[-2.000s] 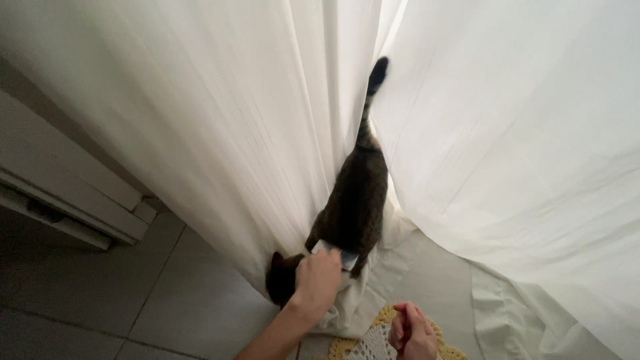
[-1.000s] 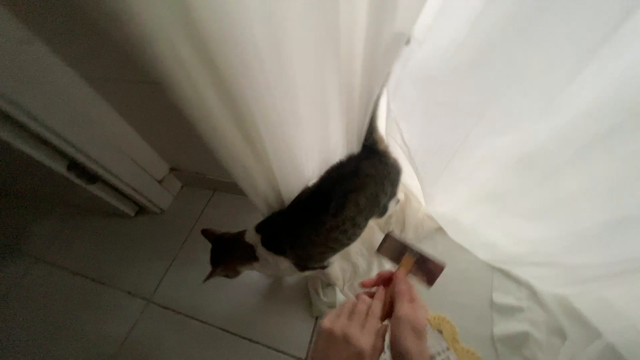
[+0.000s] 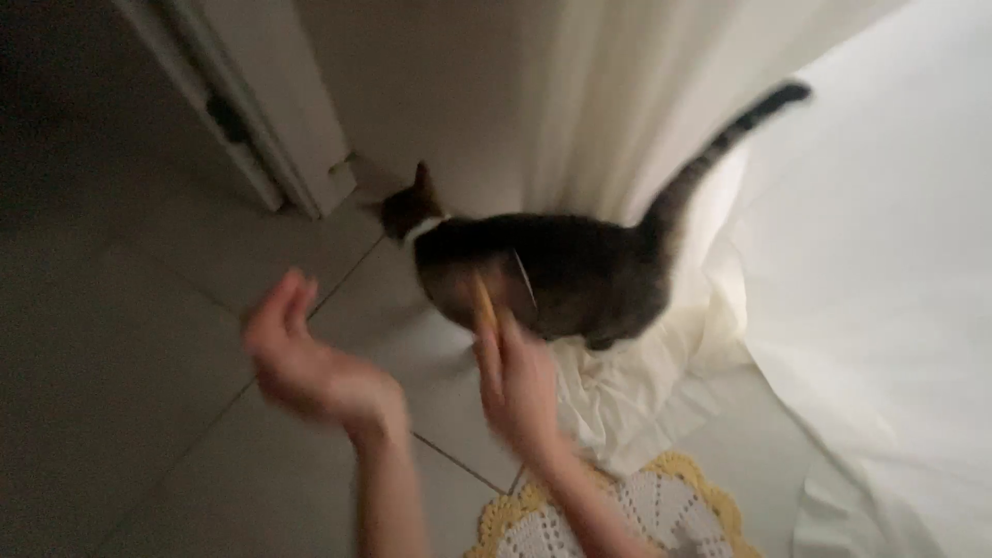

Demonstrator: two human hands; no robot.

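Observation:
A dark tabby cat (image 3: 573, 263) with a white collar-like band at its neck stands on the tiled floor, its head toward the left and its tail raised to the right. My right hand (image 3: 515, 380) grips the wooden handle of a pet grooming brush (image 3: 511, 291), whose blurred head lies over the cat's side. Left of it, my left hand (image 3: 310, 360) is raised above the floor with bent fingers, holding nothing, lower in view than the cat's head. Motion blur hides the finger details.
Long white curtains (image 3: 876, 232) hang behind and right of the cat, their hem bunched on the floor (image 3: 635, 387). A crocheted mat with a yellow edge (image 3: 697, 480) lies at the bottom. A door frame (image 3: 287, 116) stands at the upper left.
The cat has come out from the curtain, and its tail now shows fully. My hands, together a second ago, are apart. The brush has moved onto the cat's side.

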